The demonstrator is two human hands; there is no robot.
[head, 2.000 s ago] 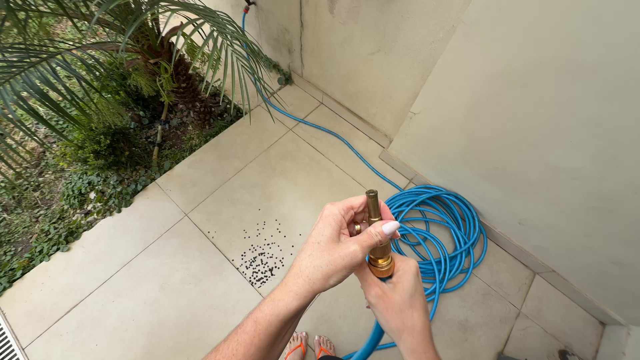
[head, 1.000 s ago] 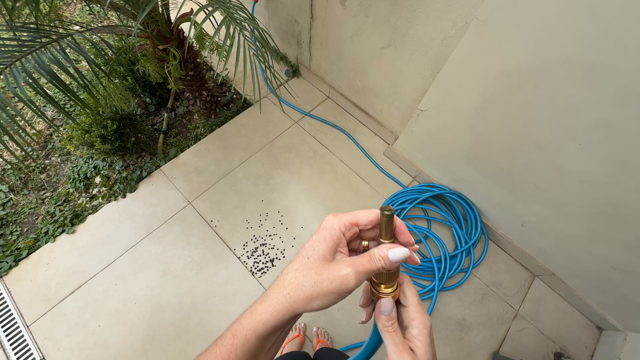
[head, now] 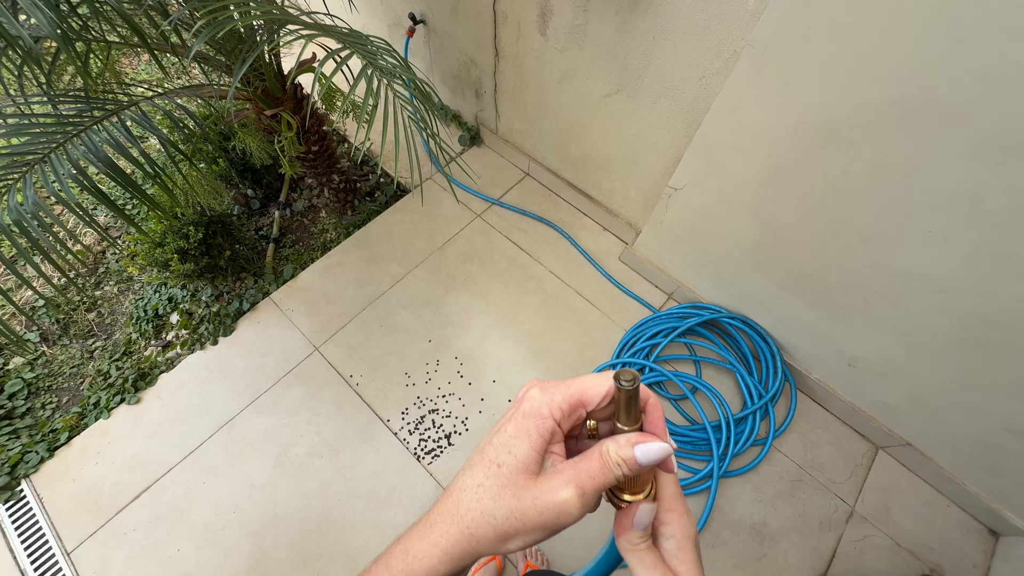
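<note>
A brass hose nozzle (head: 628, 400) stands roughly upright between my hands, its tip pointing up. My left hand (head: 552, 464) pinches the nozzle's barrel between thumb and fingers; a ring shows on one finger. Below it, my right hand (head: 660, 532) grips the knurled brass base, with the thumb on its lower collar. Blue hose (head: 600, 560) runs down from under the nozzle, and the joint itself is mostly hidden by my fingers. Behind my hands, a coil of blue hose (head: 760, 360) lies on the tiles, with one length leading to a wall tap (head: 414, 22).
Small dark pellets (head: 432, 428) are scattered on the tiled floor (head: 240, 448). A palm (head: 296, 120) and low plants border the tiles at left, above a drain grate (head: 34, 532). Walls (head: 864, 200) rise behind and to the right. My feet in orange sandals (head: 488, 566) show at the bottom edge.
Two seconds ago my right hand was wrapped around the nozzle's base with its back showing; now its thumb faces me on the collar. My left hand stays on the barrel.
</note>
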